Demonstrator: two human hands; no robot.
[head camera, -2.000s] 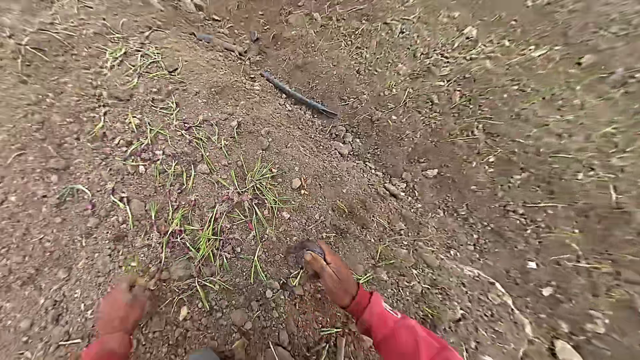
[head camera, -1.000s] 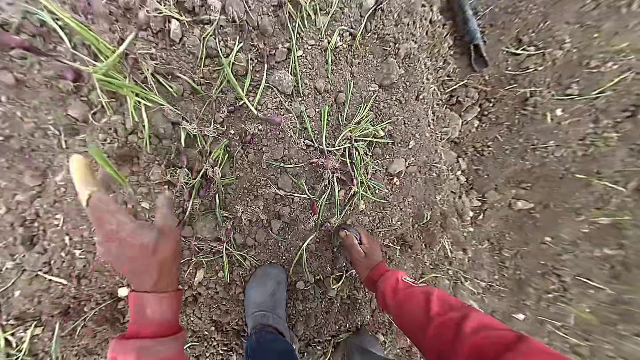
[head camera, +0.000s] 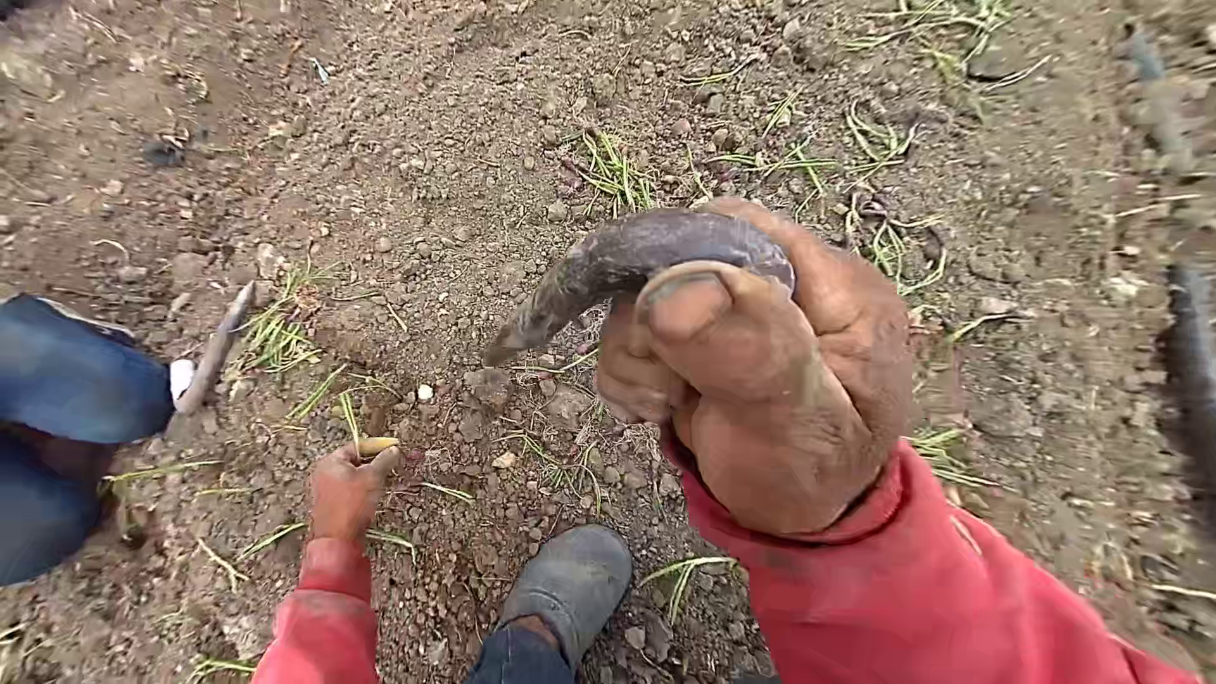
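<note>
My right hand (head camera: 760, 370), in a red sleeve, is raised close to the camera. Its fingers are closed around a dark, curved, pointed tool (head camera: 627, 252) that looks like a horn or a bent wooden peg; the tip points down and left. Low over the soil at the lower left is my left hand (head camera: 349, 489). A yellowish cover or small object (head camera: 377, 445) shows at its fingertips, with a thin green plant (head camera: 350, 416) between thumb and finger. Loose green seedlings (head camera: 277, 328) lie on the ground beyond this hand, and more seedlings (head camera: 616, 171) lie farther up.
Another person's legs in blue trousers (head camera: 81, 370) are at the left, with a pointed grey object (head camera: 218, 347) beside them. My grey shoe (head camera: 570, 584) stands on the stony soil (head camera: 427, 237). A dark pipe-like object (head camera: 1195, 351) lies at the right edge.
My right hand has come up from the ground toward the camera with the curved tool. The left hand, earlier spread apart, now pinches a green plant. The view has shifted, bringing another person's legs into sight.
</note>
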